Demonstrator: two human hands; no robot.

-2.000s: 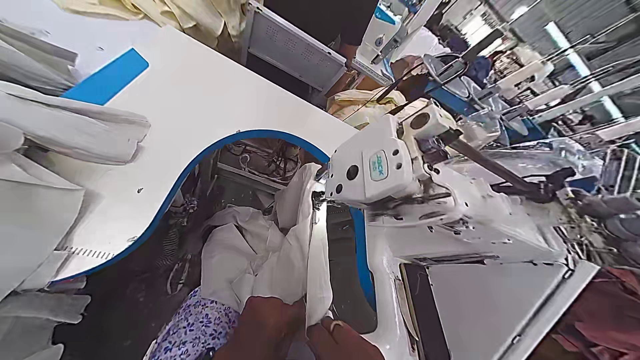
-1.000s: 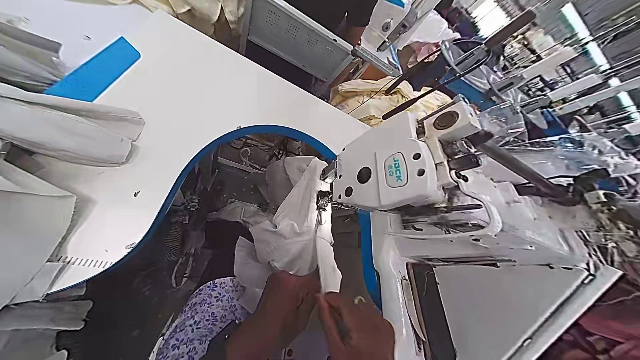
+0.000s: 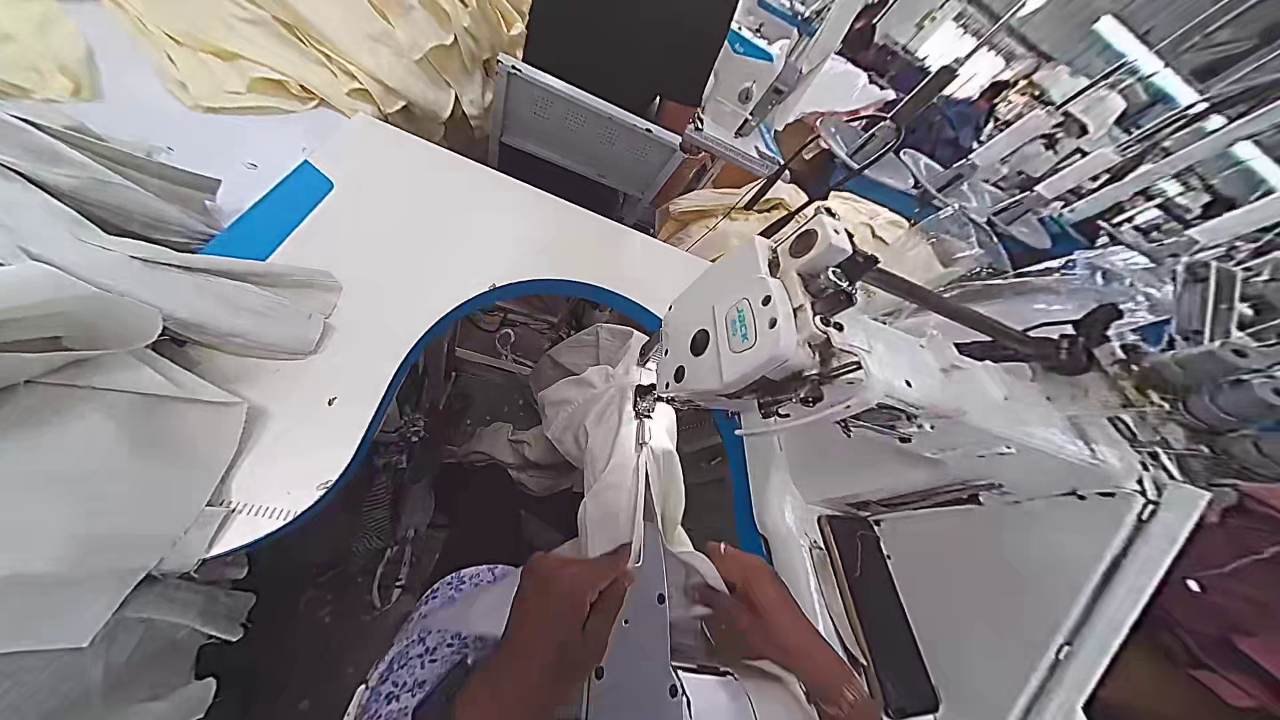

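Note:
A white Jack sewing machine head (image 3: 730,320) stands over the table cutout, its presser foot (image 3: 645,402) down at off-white fabric (image 3: 610,430). Below the foot the fabric parts into two edges above the machine's narrow grey arm (image 3: 640,640). My left hand (image 3: 565,620) pinches the left edge, and my right hand (image 3: 755,615) holds the right one. Some fingertips are hidden by cloth.
The white table (image 3: 440,220) has a blue-edged cutout. Off-white fabric pieces (image 3: 110,420) lie at left, yellow cloth (image 3: 330,50) behind. A dark phone-like object (image 3: 880,620) lies right of my right hand. A co-worker's hand (image 3: 675,120) shows behind.
My hands were close together on the fabric below the foot; now they are apart, one on each edge, and the grey arm shows between them. The view has shifted.

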